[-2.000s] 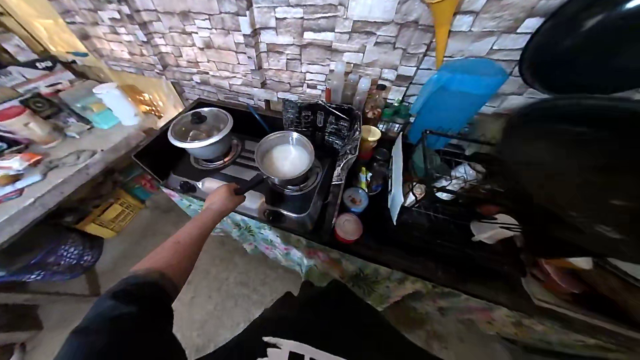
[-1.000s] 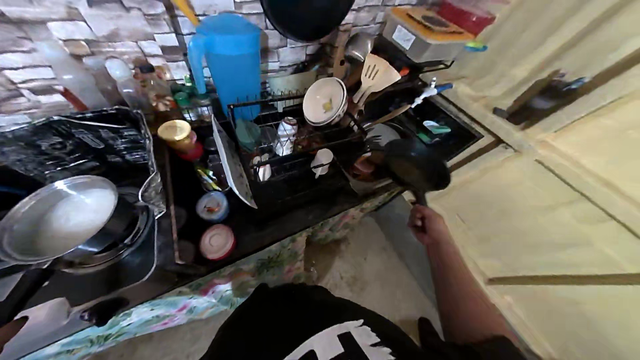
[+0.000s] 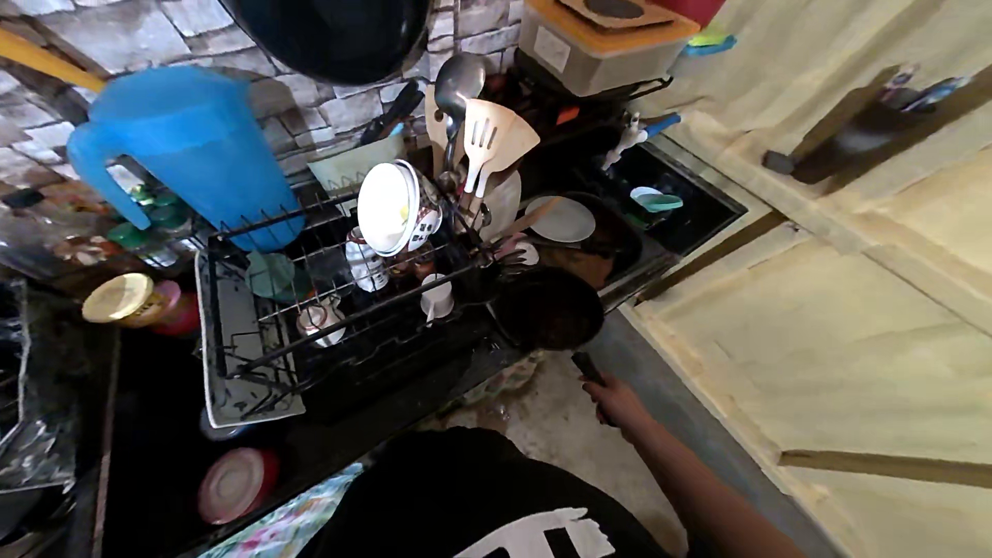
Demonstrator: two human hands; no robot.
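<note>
My right hand point(image 3: 618, 403) is closed round the handle of a black frying pan point(image 3: 549, 310), whose bowl is by the counter's front edge, at the right end of a black wire dish rack point(image 3: 356, 329). Bowls point(image 3: 385, 208), a white cup point(image 3: 438, 297) and a printed mug point(image 3: 366, 262) stand in the rack. Behind the pan, a white plate point(image 3: 559, 219) lies among dishes in the sink area. A slotted spatula point(image 3: 484, 136) and a metal ladle point(image 3: 459, 81) stand upright beside the bowls. My left hand is out of the picture.
A blue plastic pitcher point(image 3: 194, 147) leans behind the rack. Lidded jars point(image 3: 120, 299) and a red-rimmed container point(image 3: 232, 485) are at the left. A faucet point(image 3: 625, 139) rises by the sink at back right, beside a cream wall point(image 3: 852, 310). A storage box point(image 3: 604, 50) is at the back.
The view has swung right, away from the stove. Two seconds ago a hand held a saucepan's handle there. My right hand has stayed on the frying pan since one second ago.
</note>
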